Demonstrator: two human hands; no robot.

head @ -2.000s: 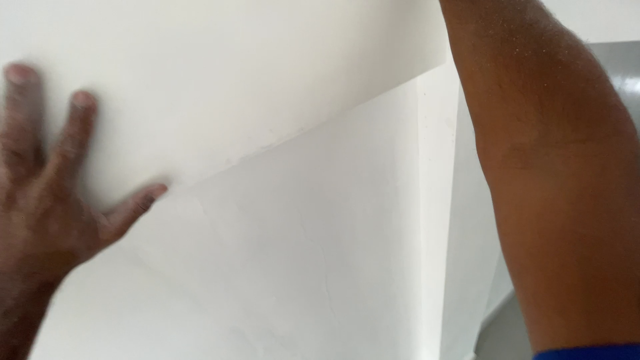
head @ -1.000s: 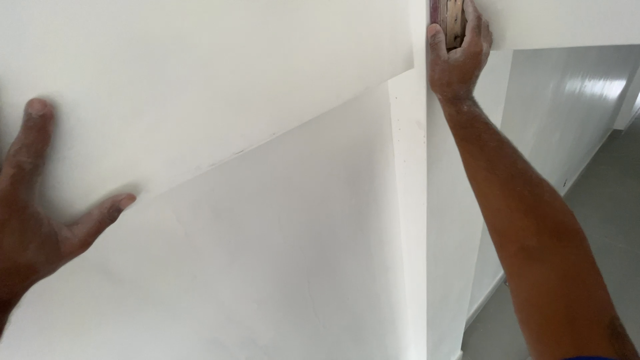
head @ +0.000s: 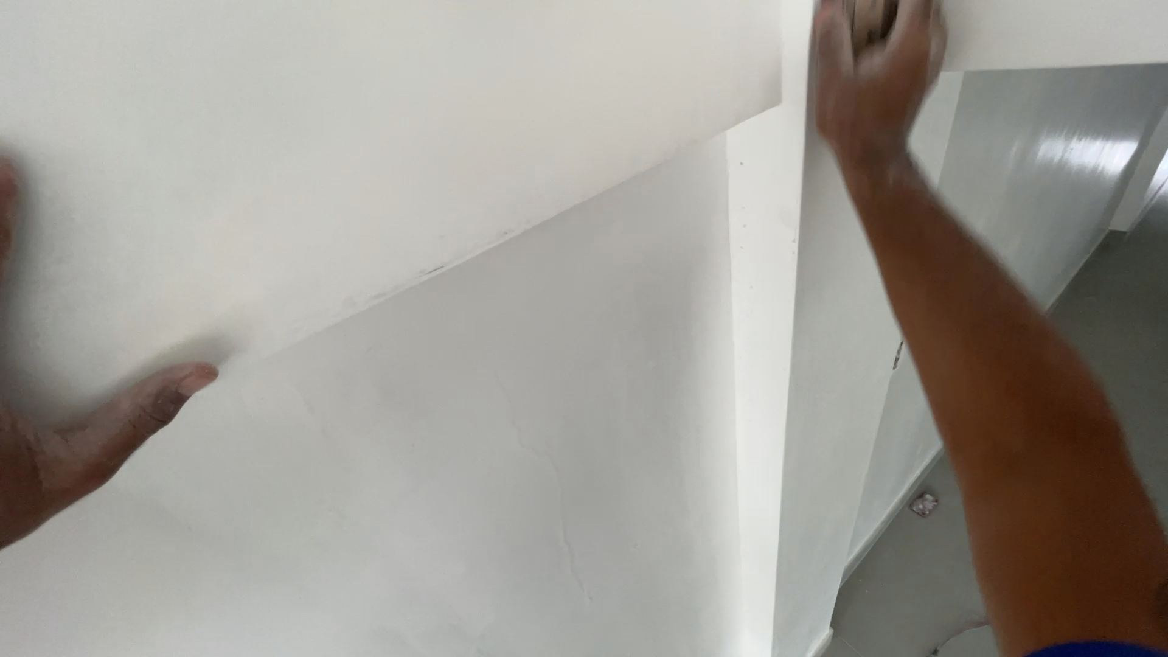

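Note:
My right hand (head: 876,91) is shut on a small worn block (head: 871,20), perhaps wooden, at the top right. It holds the block against the white wall near a vertical corner edge; the block's far end is cut off by the frame. At the left edge my left hand (head: 100,447) lies spread on the white wall surface (head: 411,128), thumb pointing right, with part of the hand out of view. A slanting edge (head: 511,233) with small dark marks runs from near that thumb up toward the corner. Below it is a greyer wall face (head: 566,383) with a fine crack.
A narrow white pillar face (head: 762,365) stands between the grey wall face and the passage. To the right, a glossy wall (head: 1049,173) runs along a grey floor (head: 958,557). A small crumpled scrap (head: 923,504) lies on the floor near the skirting.
Two seconds ago my right hand was out of frame above; it has come into view with the block by the corner. My left hand stays on the wall. The view has shifted.

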